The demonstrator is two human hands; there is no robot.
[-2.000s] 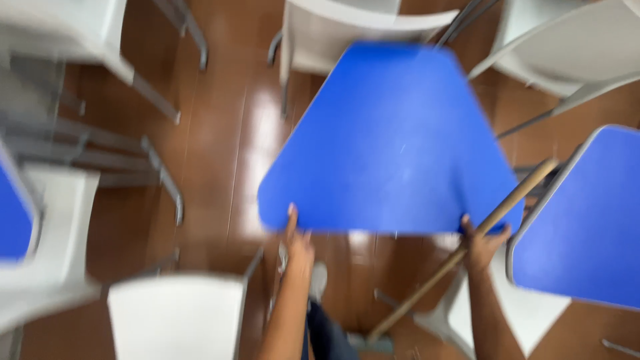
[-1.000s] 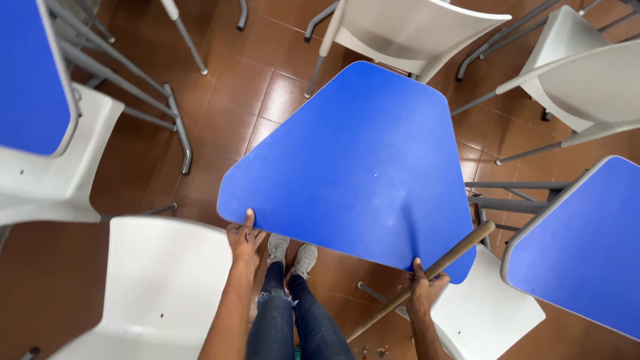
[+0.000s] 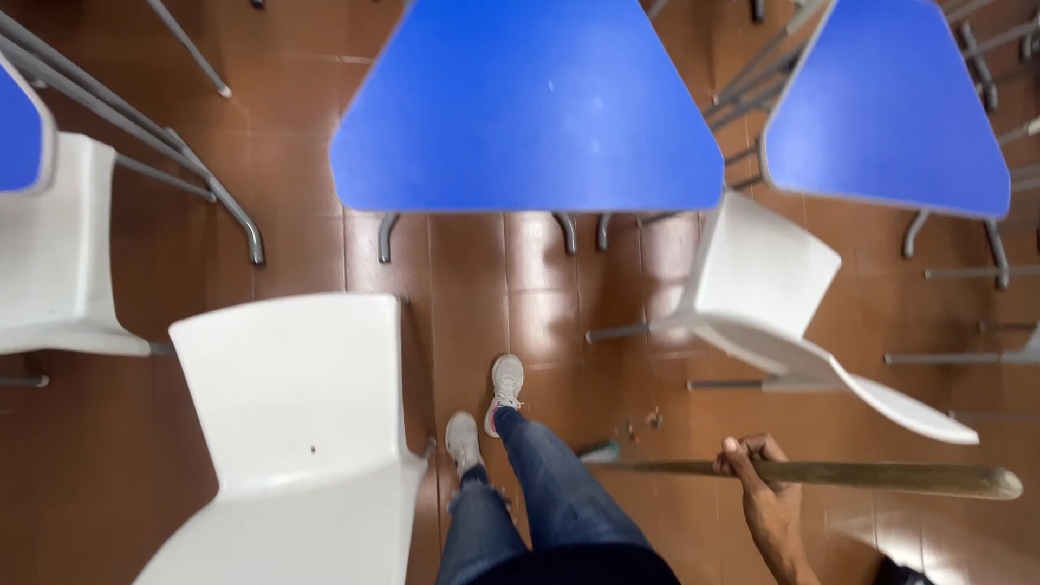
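My right hand (image 3: 764, 479) is closed around the wooden handle (image 3: 886, 478) of a broom at the lower right. The handle runs left to the broom's head (image 3: 600, 453), of which a green part shows on the floor by my legs. Small bits of debris (image 3: 652, 418) lie just beyond that head. A blue trapezoid tabletop (image 3: 528, 114) on grey metal legs stands ahead of my feet, apart from my right hand. My left hand is out of view.
White plastic chairs stand at the lower left (image 3: 301, 398), far left (image 3: 61, 244) and right (image 3: 756, 268), the right one turned askew. Another blue table (image 3: 886, 114) is at the upper right, and part of a third (image 3: 16, 130) at the left edge. The floor is brown tile (image 3: 471, 260).
Both hands have let go of the blue tabletop's near edge. The left hand has gone out of view. The right hand still has the broom handle, which now lies nearly level across the view.
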